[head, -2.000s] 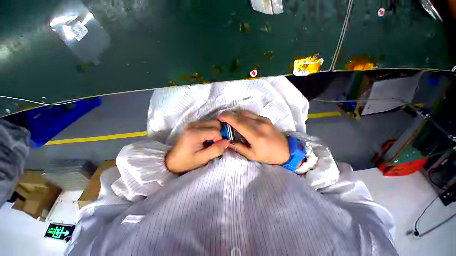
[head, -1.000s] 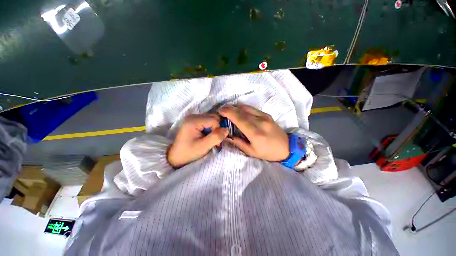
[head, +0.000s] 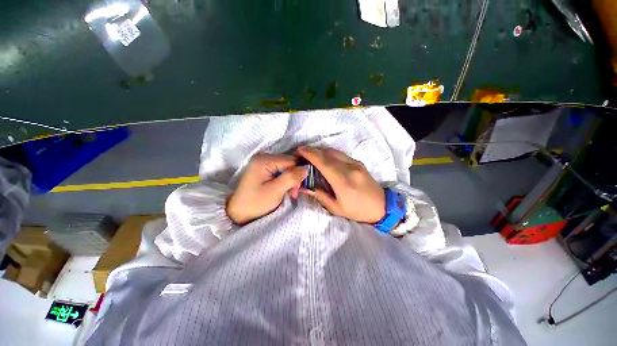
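Note:
A small dark unit (head: 310,177) is held between my two hands over my lap, in front of the white striped gown. My left hand (head: 264,187) grips its left side with thumb and fingers. My right hand (head: 348,186) wraps over its right side, with a blue band on the wrist. Light edges and a bit of blue show on the unit. The fingers hide most of it, so its exact form cannot be told.
The green bench (head: 223,67) edge runs just beyond my lap. On it lie a clear film with a label (head: 126,32), yellow tape (head: 425,93) and a whitish scrap (head: 379,11). Cardboard boxes (head: 34,260) stand at lower left. A dark sleeve shows at the left edge.
The view has shifted slightly. The fingers of my left hand have closed in over the unit, and less of the blue part shows. Both hands stay on the unit.

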